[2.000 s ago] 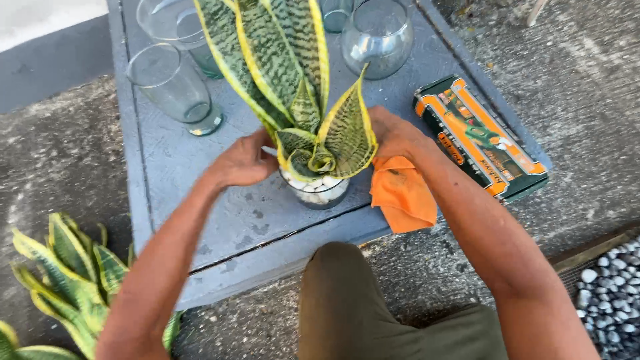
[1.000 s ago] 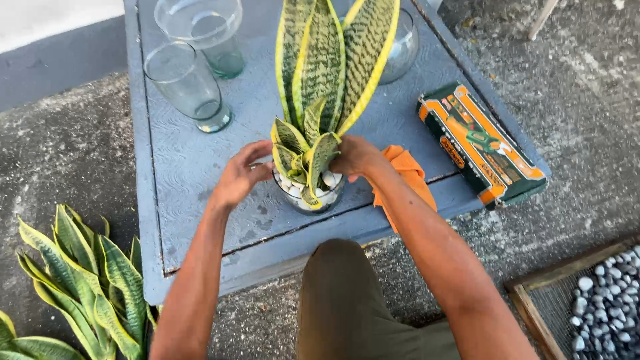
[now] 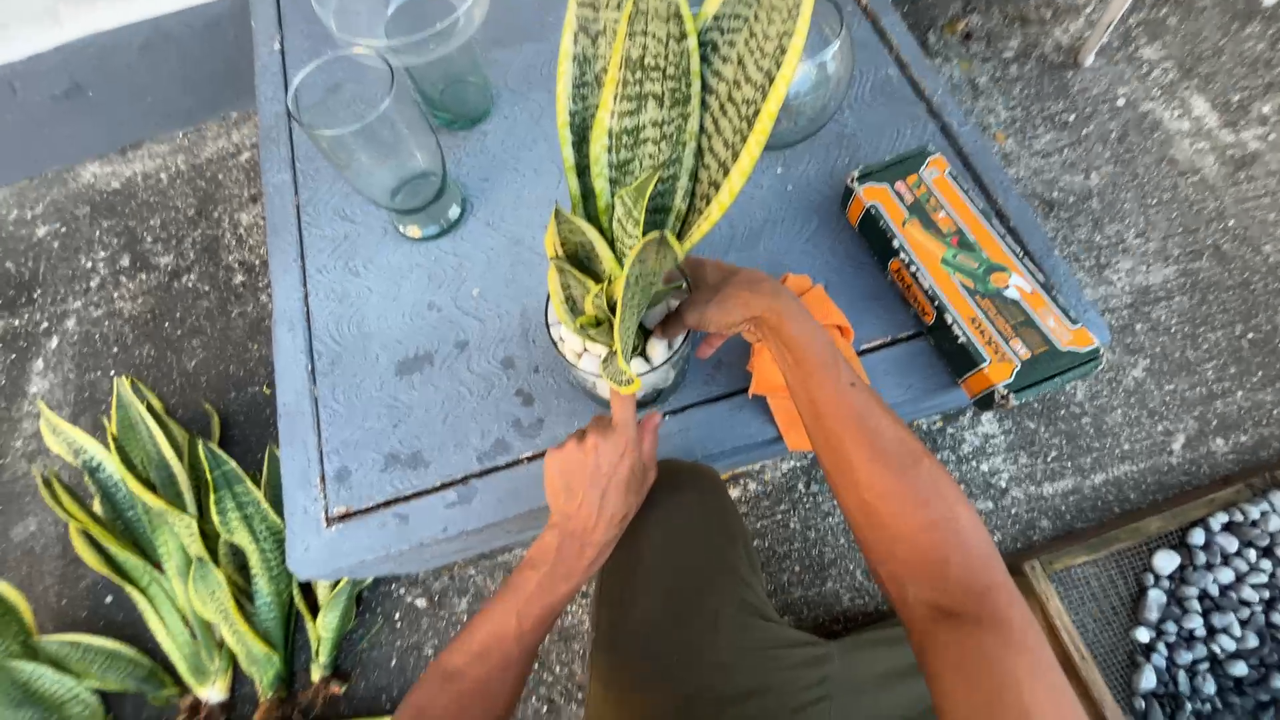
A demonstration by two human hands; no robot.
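Variegated snake plants (image 3: 645, 120) stand in a clear glass pot (image 3: 660, 385) near the front edge of the blue table. White pebbles (image 3: 592, 358) lie around their bases inside the glass. My left hand (image 3: 600, 480) is in front of the pot, its index finger extended to the front rim under a small curled leaf; it holds nothing that I can see. My right hand (image 3: 725, 300) reaches over the right rim, fingertips at the pebbles beside the leaves; whether they grip a pebble is unclear. An orange cloth (image 3: 795, 375) lies below my right wrist.
Clear glass vases (image 3: 385, 150) stand at the back left of the blue table (image 3: 400, 400), and a round glass bowl (image 3: 815, 80) behind the plants. A tool box carton (image 3: 975, 275) lies right. Bare-root snake plants (image 3: 180, 530) lie lower left; a mesh tray (image 3: 1090, 610) holds grey pebbles (image 3: 1215, 600).
My left hand has moved from the pot's left side to its front, index finger now extended. My right hand stays at the right side. The tall leaves lean differently than in the oldest frame.
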